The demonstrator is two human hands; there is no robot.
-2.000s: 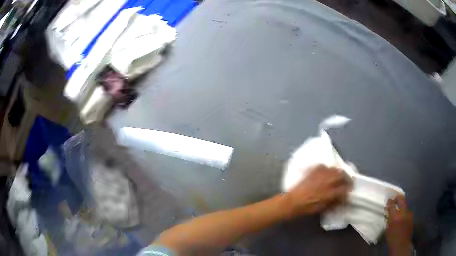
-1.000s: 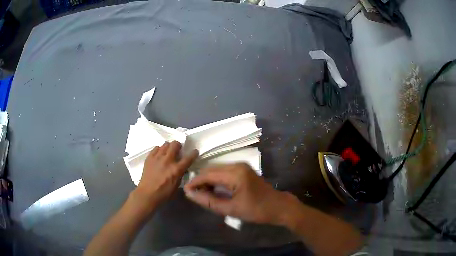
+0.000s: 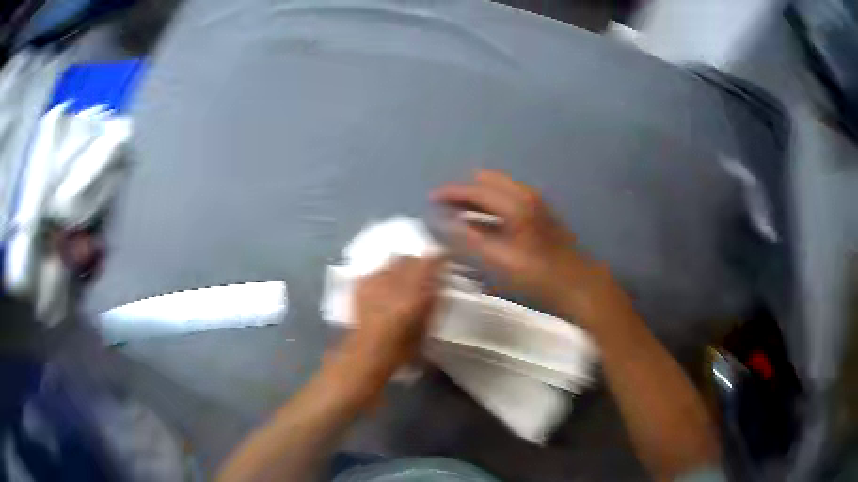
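A bundle of white fabric pieces [image 3: 508, 339] lies on the grey cloth-covered table in front of me, its ends fanned out at the right. My left hand [image 3: 400, 301] presses and grips the bundle near its middle. My right hand [image 3: 517, 231] is raised just beyond the bundle, blurred, with a small white end of the tie strip [image 3: 482, 218] between its fingers. The left hand hides the strip's path round the bundle. The pale, slightly curved pressing template [image 3: 198, 309] lies alone to the left.
A blue crate [image 3: 99, 85] with heaped white pieces [image 3: 80, 169] stands at the table's left edge. The iron [image 3: 743, 372], with a red part, is at the lower right, blurred. A white scrap [image 3: 750, 198] lies at the right, near the wall. Dark cloth hangs at the far right corner.
My right hand has moved from the near side of the bundle to beyond it. The bundle's right end now slants towards me. The view has swung left, bringing in the blue crate.
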